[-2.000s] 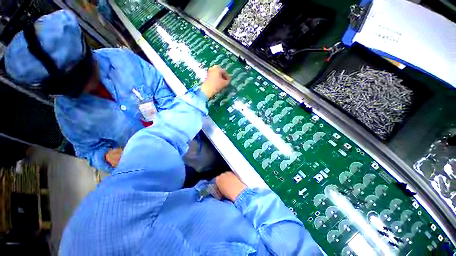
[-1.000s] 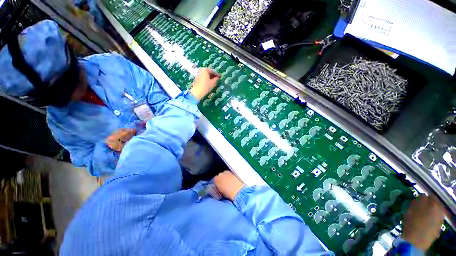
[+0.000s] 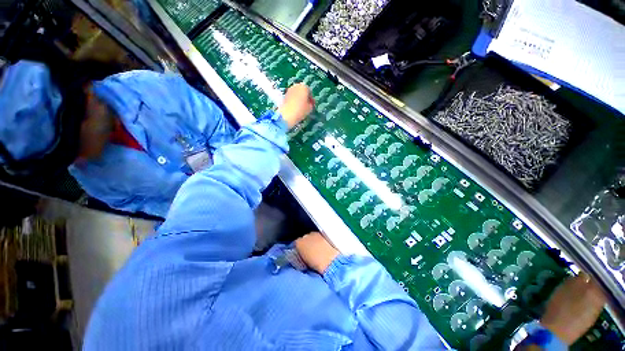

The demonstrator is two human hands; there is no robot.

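Note:
The long green circuit board with white half-filled circle prints lies diagonally across the view, with strong glare. My left hand is over its upper part with the fingers bunched together; whatever is between the fingertips is too small to tell. My right hand is curled at the near rail, below the board's edge, around a small grey ribbed bundle, possibly leaded components. A black tray beyond the far rail holds a pile of loose grey leaded components.
Pale conveyor rail runs along the near side. Another person's blurred hand is over the lower right board. A person in a blue smock stands at left. Beyond the far rail are a whiter component pile, red-handled pliers and clipboard.
The other person's hand came in at lower right and is still there. The person at left has lowered their head. My left hand has shifted slightly; my right hand has stayed put.

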